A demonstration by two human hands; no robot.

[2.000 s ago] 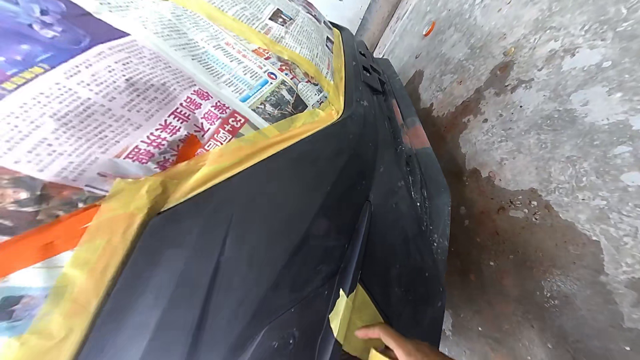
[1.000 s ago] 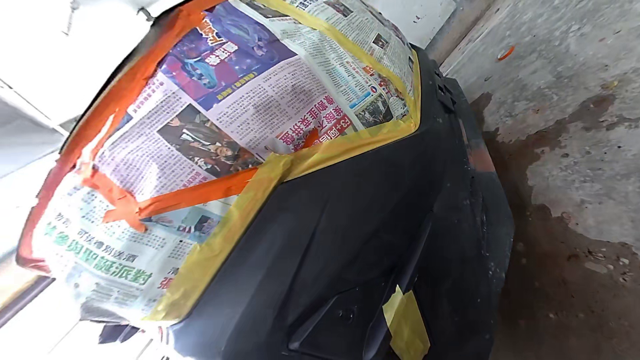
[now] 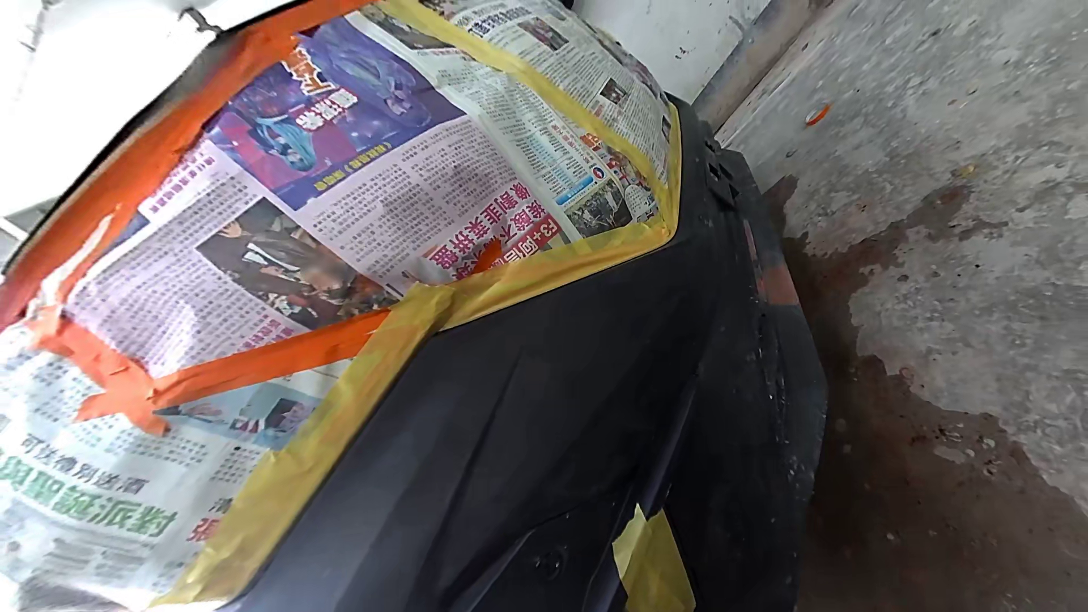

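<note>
Neither of my hands shows in the head view. A black plastic vehicle body panel, apparently a bumper point(image 3: 544, 391), runs from the bottom to the upper right. Printed newspaper sheets point(image 3: 382, 195) cover the surface beside it. Yellow masking tape point(image 3: 552, 272) holds the paper along the panel's edge, and another strip crosses the sheets at the top. Orange tape point(image 3: 272, 365) joins the sheets and lines the far left edge. A separate piece of yellow tape point(image 3: 653, 561) sticks to the panel near the bottom, its upper end pointed.
To the right lies a grey concrete floor point(image 3: 977, 280) with a dark wet patch point(image 3: 901, 493). A small orange scrap point(image 3: 818, 115) rests on it. A pale wall point(image 3: 663, 42) with a pipe-like edge point(image 3: 756, 55) stands behind. White bodywork point(image 3: 102, 85) is at upper left.
Two seconds ago a hand was at the yellow tape piece low on the panel; it has left the view, and the tape stays there. The view has shifted left, showing more newspaper.
</note>
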